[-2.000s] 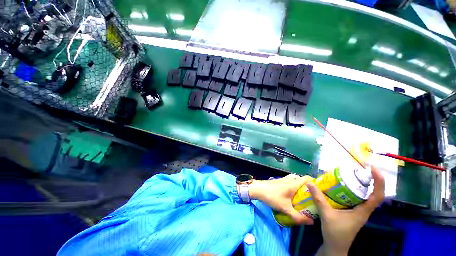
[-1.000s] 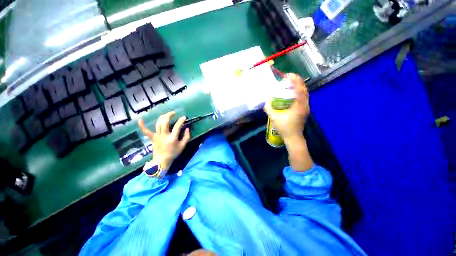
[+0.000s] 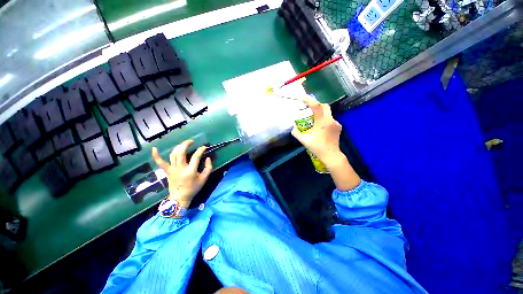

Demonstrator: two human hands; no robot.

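Note:
My right hand [image 3: 322,133] is wrapped around a yellow can [image 3: 304,122] with a pale top, held upright at the front edge of the white paper sheet [image 3: 258,106]. The paper has a yellow smear. A brush with a red handle [image 3: 312,70] lies with its tip on the smear. My left hand [image 3: 184,173] is spread over the bench near its front edge, holding nothing that I can see. Dark tweezers [image 3: 222,144] lie beside its fingertips. Flat black cut pieces [image 3: 137,177] lie left of it. Black plastic housings [image 3: 119,136] stand in slanted rows at left.
A ridged black block [image 3: 299,31] lies beyond the paper. A white power strip [image 3: 378,12] lies on a mesh-patterned surface [image 3: 395,43] at upper right. Blue sheeting [image 3: 424,172] covers the floor at right. A dark crate [image 3: 304,189] is below the bench edge.
From two seconds ago, the view has turned right and my left hand has left the can for the bench. Since one second ago, both hands have moved little; my right still holds the can.

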